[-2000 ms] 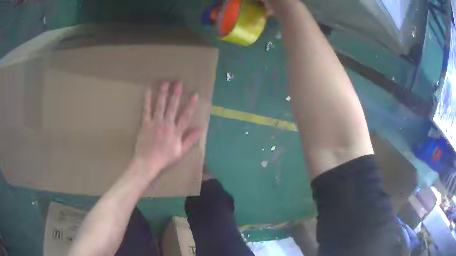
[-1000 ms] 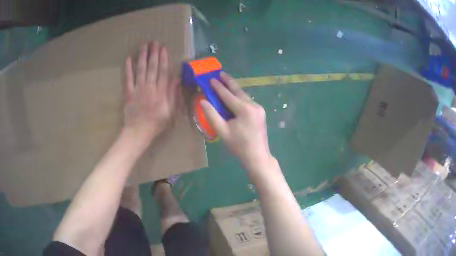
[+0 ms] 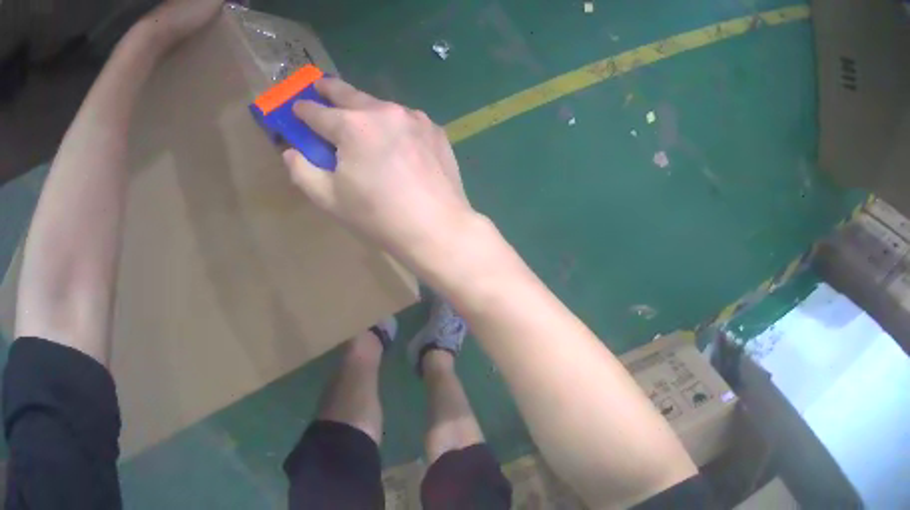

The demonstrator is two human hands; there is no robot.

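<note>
A large brown master carton (image 3: pixel 210 269) fills the left of the view, over the green floor. My right hand (image 3: pixel 384 164) grips the blue tape gun (image 3: pixel 299 120), whose orange head rests at the carton's right edge. Clear packing tape (image 3: pixel 269 42) shows along that edge beyond the tape gun. My left hand (image 3: pixel 185 18) reaches to the carton's far corner at the top of the view; its fingers are partly cut off by the picture's edge, so its hold cannot be told.
My feet (image 3: pixel 439 334) stand on the green floor beside the carton. Smaller printed cartons (image 3: pixel 674 383) stand at the lower right, near a pale glossy surface (image 3: pixel 843 379). Another brown carton (image 3: pixel 863 100) is at the right edge. A yellow line (image 3: pixel 619 68) crosses the floor.
The tape gun came down from the top to the carton's edge, then moved up and left along it. My left hand has left the carton's face for its far corner.
</note>
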